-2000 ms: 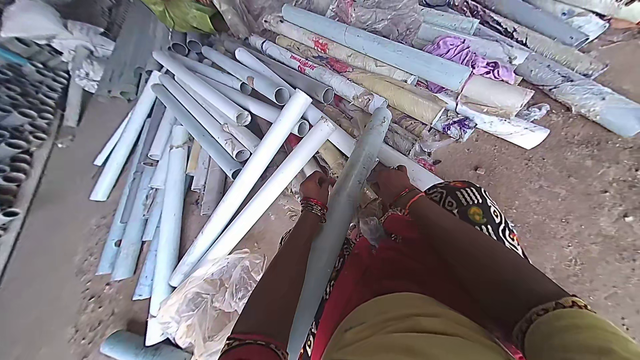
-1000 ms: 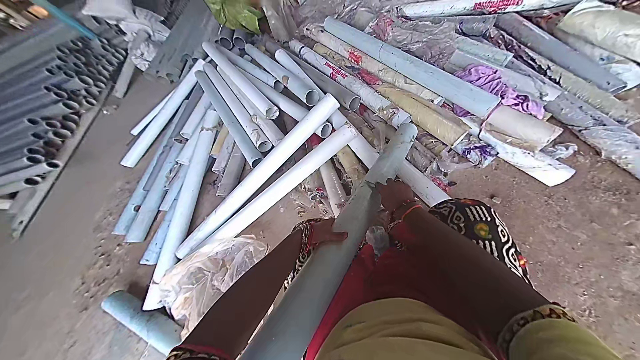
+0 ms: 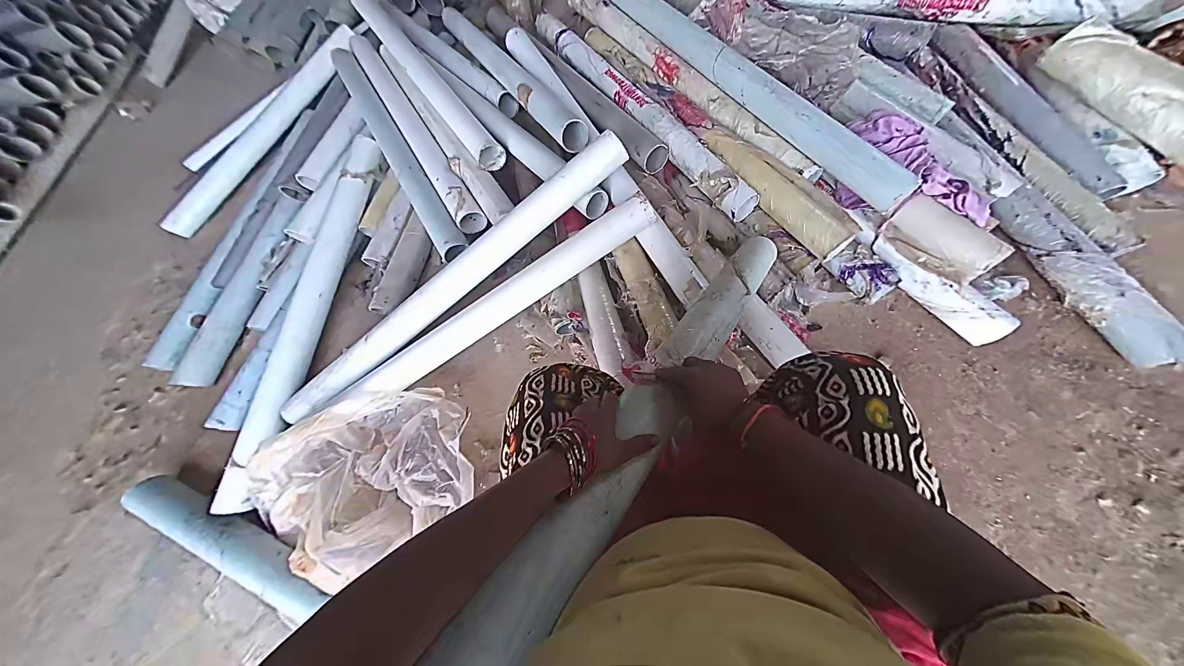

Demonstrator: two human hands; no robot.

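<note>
A long grey-green pipe (image 3: 546, 546) slants up from the bottom edge between my arms, leaning over my lap. My left hand (image 3: 606, 444), with bangles at its wrist, is wrapped round the pipe. Close beside it, my right hand (image 3: 708, 398) has its fingers at the pipe and at a scrap of clear plastic film with red marks (image 3: 643, 370). Beyond the hands the upper stretch of pipe (image 3: 717, 310) looks dusty. Two white pipes (image 3: 499, 250) lie just ahead to the left. My fingertips are partly hidden.
A heap of white and grey pipes (image 3: 305, 277) spreads ahead and left. Film-wrapped pipes (image 3: 786, 185) with a purple cloth (image 3: 911, 157) lie ahead right. Crumpled clear plastic (image 3: 370, 472) and a short blue-grey pipe (image 3: 222, 546) lie at the left. Stacked pipes (image 3: 46, 83) stand at the far left.
My hands are now close together on the pipe; a second ago my left hand was farther down it. A reddish-marked piece of film now shows at my right fingers.
</note>
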